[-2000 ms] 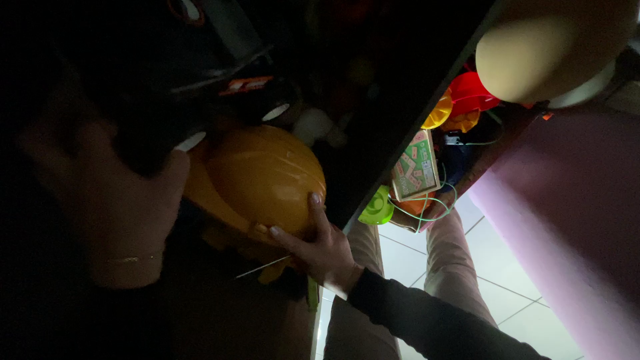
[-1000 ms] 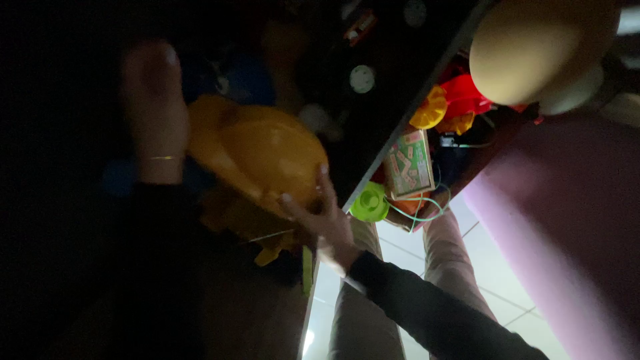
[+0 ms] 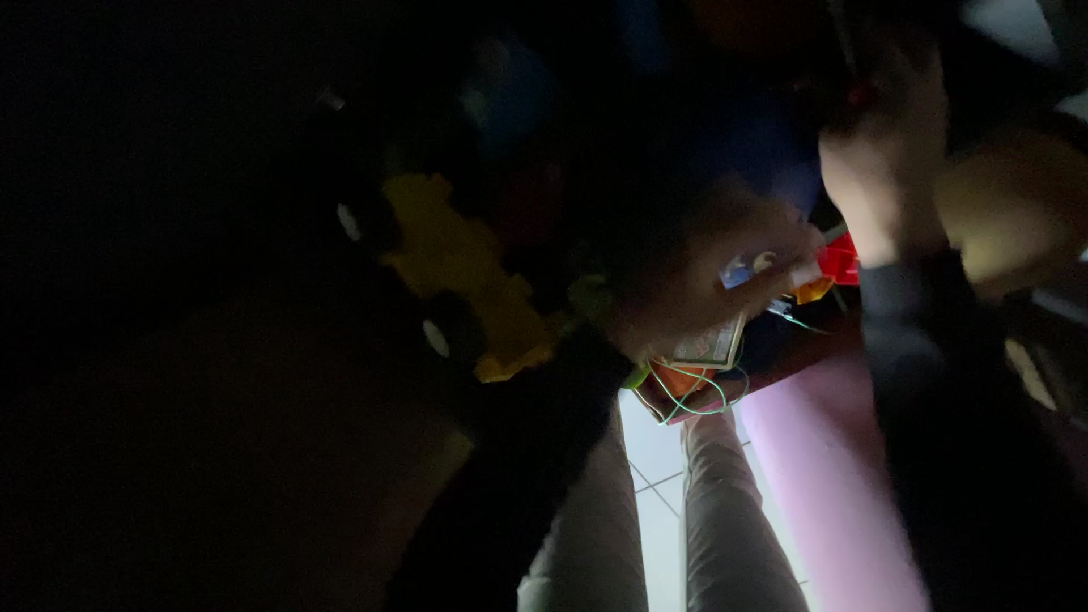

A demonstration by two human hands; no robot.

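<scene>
My left hand [image 3: 722,263], blurred, reaches right over the toys. A small blue and white thing [image 3: 739,269] shows at its fingers; whether it is held is unclear. My right hand [image 3: 884,161] is raised at the upper right, fingers in shadow, beside a small red thing [image 3: 860,92] with a thin pale line above it. A dark blue shape [image 3: 765,157] lies between the hands. Left of my left hand is a yellow toy vehicle [image 3: 472,268] with black wheels and white hubs. Below my left hand are a flat printed box [image 3: 710,344] and a looped green cord [image 3: 697,404].
Red [image 3: 841,259] and orange [image 3: 812,291] plastic pieces lie near my right wrist. A large rounded beige object [image 3: 1016,208] stands at the right. Below are my legs [image 3: 731,510], a tiled floor [image 3: 659,510] and a pink surface [image 3: 824,459]. The left side is very dark.
Both hands have moved to the right. The yellow hard hat that my right hand touched before is no longer seen. The yellow toy vehicle now shows more fully.
</scene>
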